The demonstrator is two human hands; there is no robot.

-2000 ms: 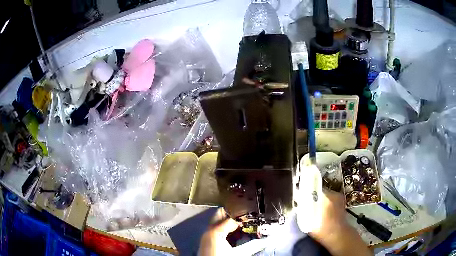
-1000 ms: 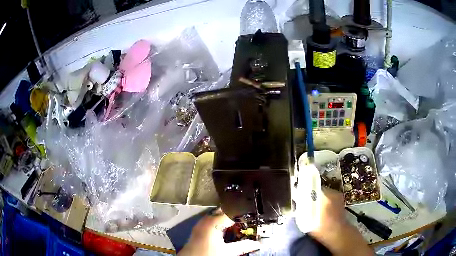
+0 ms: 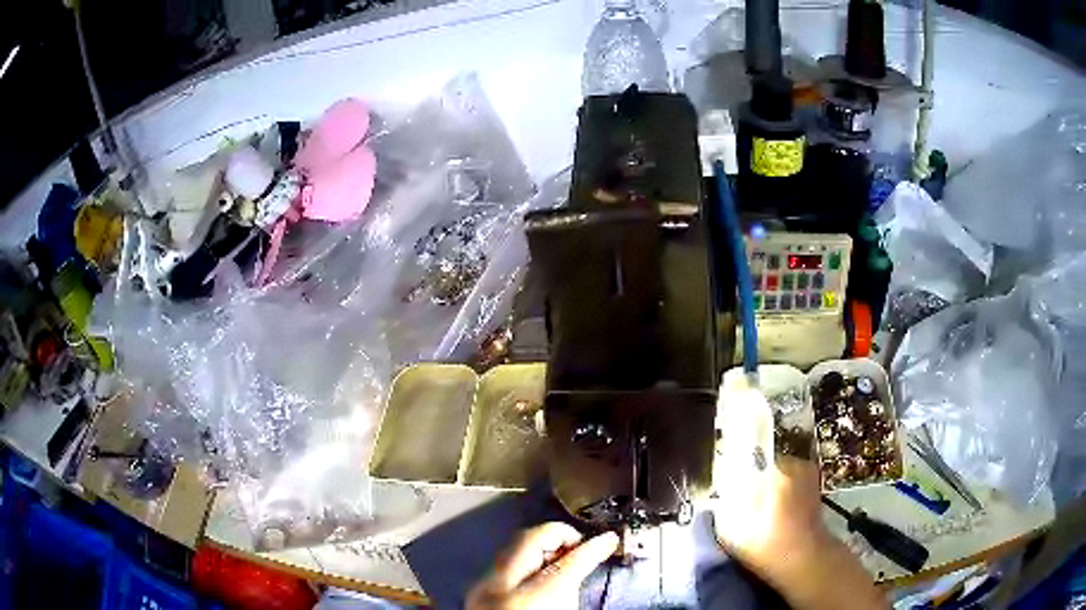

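The dark button-sewing machine stands in the centre, with its small shiny clamp and needle area at the bottom of the head. A dark garment lies below the head, with another dark part near my right hand. My left hand is at the bottom centre, thumb and forefinger close together at the cloth just below the clamp. Whether a button is between them is too blurred to tell. My right hand is right of the clamp, its fingers partly hidden behind a bright white fitting.
A two-section button tray is right of the head, with a screwdriver and tweezers beyond. A beige tray is left. Plastic bags, a pink fan, a control panel and blue crates surround the work.
My left hand has moved from beside the clamp to just below it, fingertips now further right. The hinged plate looks less spread to the left. My right hand has hardly moved.
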